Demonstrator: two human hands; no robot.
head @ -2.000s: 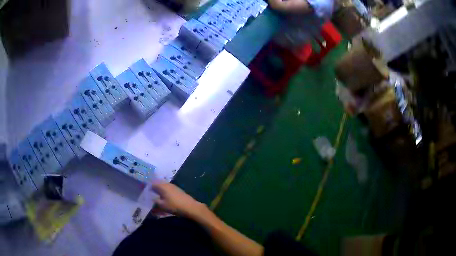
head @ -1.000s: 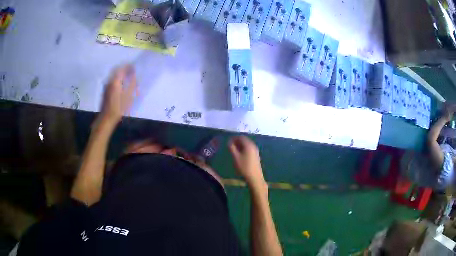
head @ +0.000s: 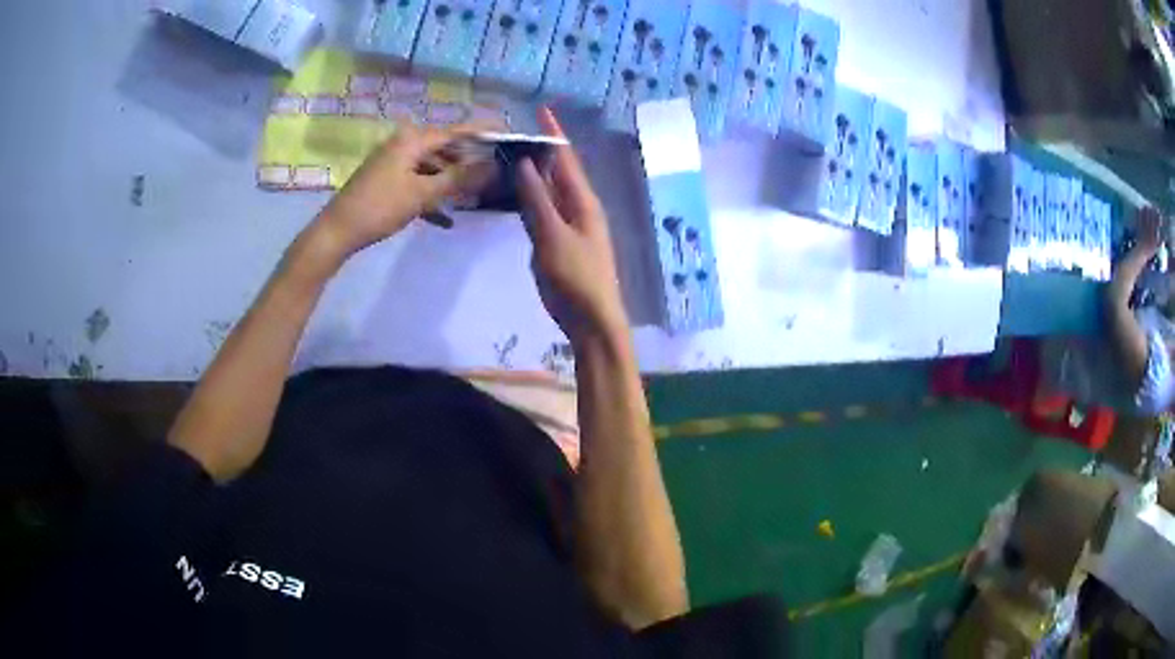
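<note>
My left hand [head: 410,184] and my right hand [head: 562,222] hold a small dark item with a white edge [head: 513,167] between them, above the table; what it is I cannot tell. A yellow label sheet [head: 299,139] with red-outlined white rectangles lies partly behind my left hand. A light blue retail box [head: 680,245] with a white end lies alone to the right of my hands. A row of similar retail boxes [head: 586,49] stretches along the table's far side and off to the right.
The white worktable [head: 168,277] has its near edge just before my body. Two pale boxes [head: 245,26] lie at the far left. At the right are another person's arm [head: 1129,290], red plastic stools [head: 1076,418], brown cartons [head: 1059,528] and plastic scraps on the green floor [head: 735,515].
Both hands have moved up over the table and come together on the small dark item, which lay by the yellow sheet before. The view has shifted slightly.
</note>
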